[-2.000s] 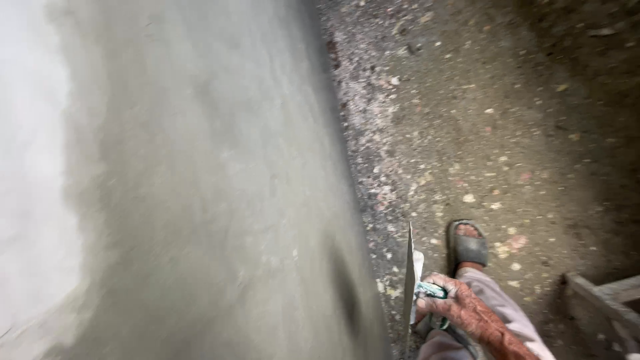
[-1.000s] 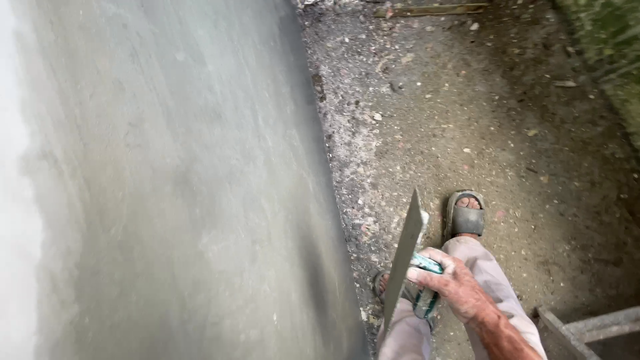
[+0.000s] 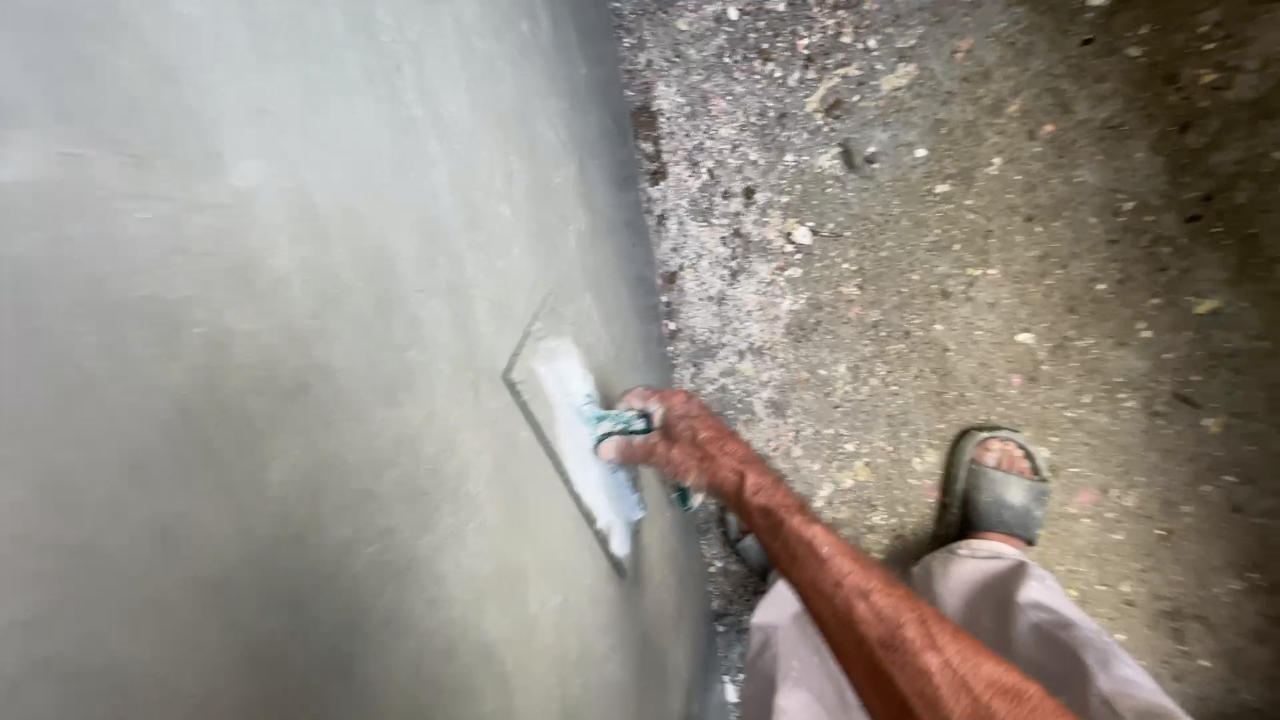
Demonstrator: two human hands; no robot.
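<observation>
My right hand is closed around the green handle of a plastering trowel. The trowel's long blade lies against the grey plastered wall, near the wall's lower edge. A pale strip runs along the back of the blade, and the blade's edges are blurred. The plaster is smooth, with lighter and darker damp-looking patches. My left hand is out of the frame.
A rough concrete floor with paint or plaster specks runs along the foot of the wall. My sandalled foot stands on it, and the other foot, nearer the wall, is partly hidden behind my forearm.
My right hand has moved left with the trowel, from beside the wall onto its surface. The blade, seen nearly edge-on before, now lies against the plaster. The view has shifted.
</observation>
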